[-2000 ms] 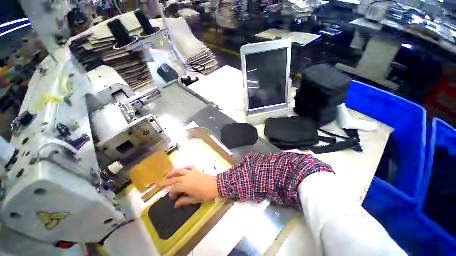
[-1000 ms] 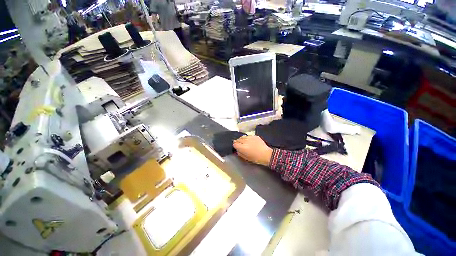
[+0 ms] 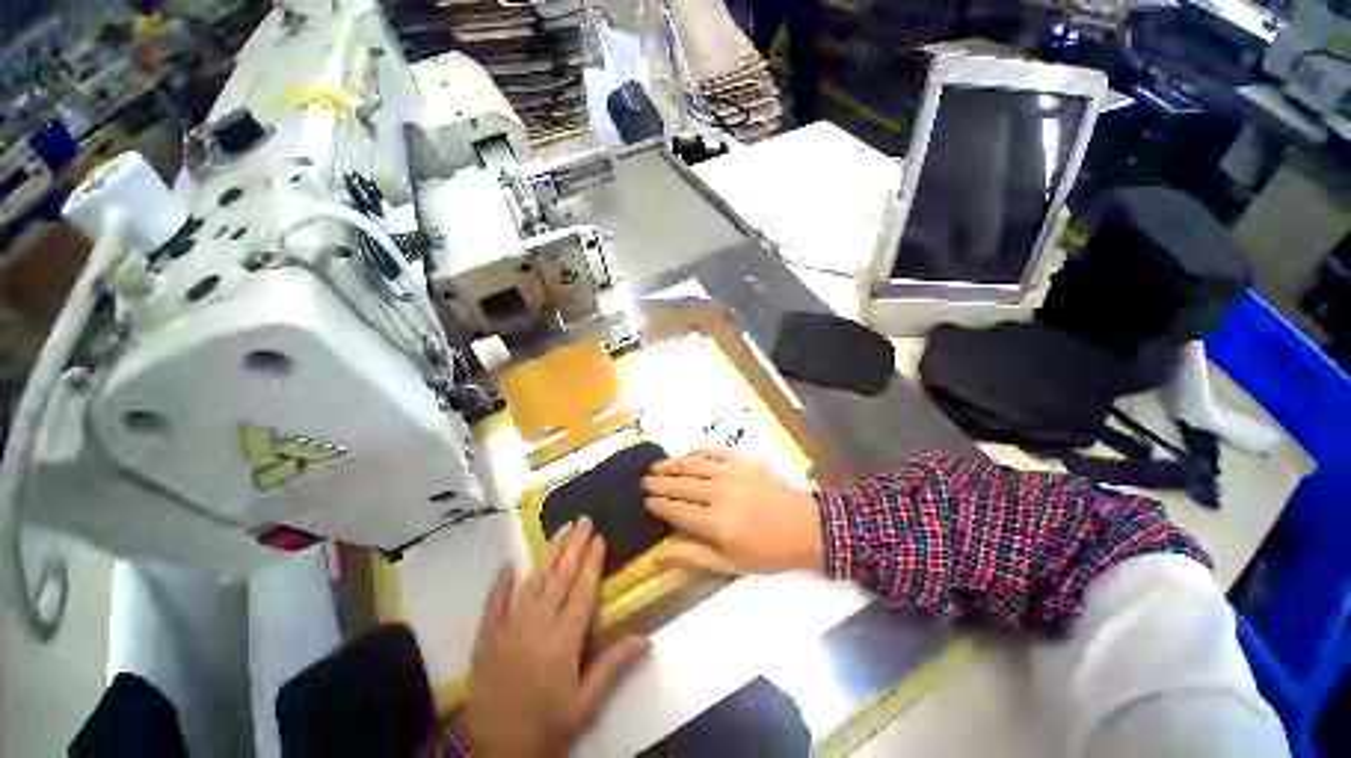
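Note:
A black fabric panel point(image 3: 608, 501) lies in the yellow-rimmed opening of the sewing template point(image 3: 711, 393). My right hand point(image 3: 736, 511) rests flat with its fingertips on the panel's right edge. My left hand point(image 3: 536, 659) reaches up from below, its fingertips at the panel's lower left edge. Neither hand grips the panel. The amber flap point(image 3: 560, 391) is raised behind the opening. The white sewing machine head point(image 3: 282, 378) stands to the left of the template.
Another black panel point(image 3: 834, 353) lies right of the template. More black pieces point(image 3: 356, 696) lie at the lower left and bottom centre. The control screen point(image 3: 990, 185), a dark pile point(image 3: 1148, 267), black straps point(image 3: 1171, 462) and blue bins point(image 3: 1289, 370) are on the right.
The opening was white and empty a second ago and now holds a black panel. My right hand has moved left from the pieces beside the screen. My left hand has come into view.

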